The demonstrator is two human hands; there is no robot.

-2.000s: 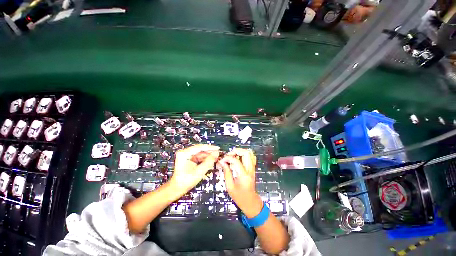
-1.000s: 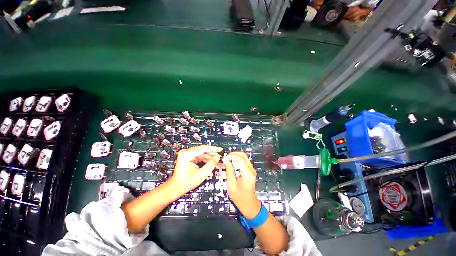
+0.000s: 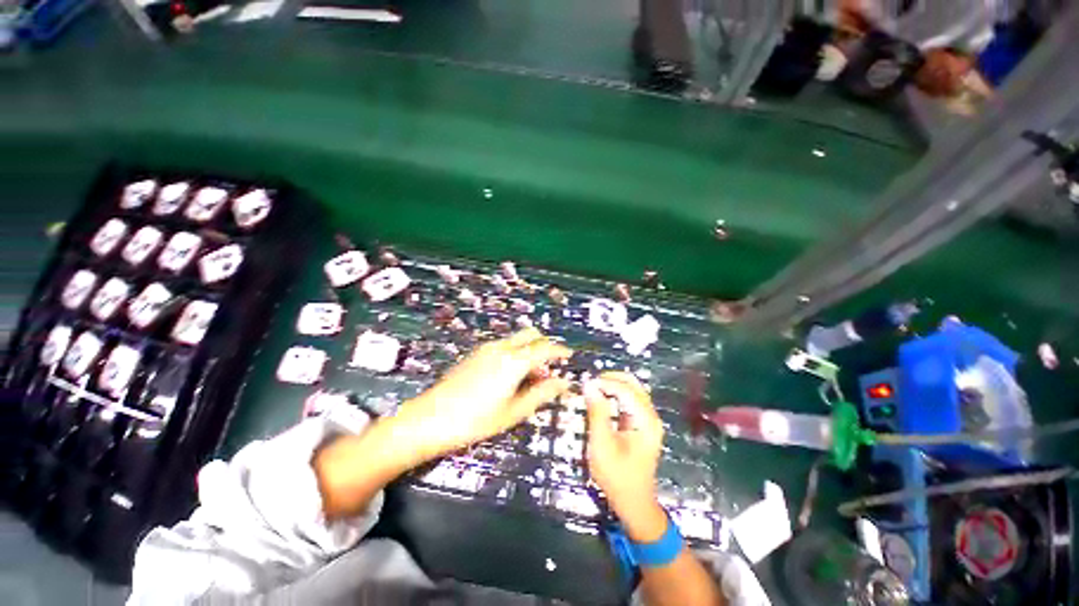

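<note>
My left hand (image 3: 509, 379) and my right hand (image 3: 624, 432) are close together over the clear plastic component tray (image 3: 698, 474). The fingertips of each hand are pinched. A tiny dark, reddish part seems to be at my left fingertips, but blur and the fingers hide it. I cannot tell what my right fingertips hold. Small dark coppery components (image 3: 509, 296) are heaped in the tray's upper part, with tiny shiny parts below my hands. White housings (image 3: 376, 352) lie at the tray's left side and beside it. A blue band is on my right wrist.
A black tray (image 3: 266, 278) with rows of white housings is at the left. At the right are a syringe (image 3: 775, 427) with reddish contents and green fitting, a white slip (image 3: 760, 524), a blue box (image 3: 958, 385), a black fan (image 3: 988, 542) and hoses. A slanting metal post (image 3: 923, 201) rises behind.
The view has turned left, so the scene sits further right and is more blurred. My fingertips are slightly further apart than a second ago. The trays and housings look unmoved on the bench.
</note>
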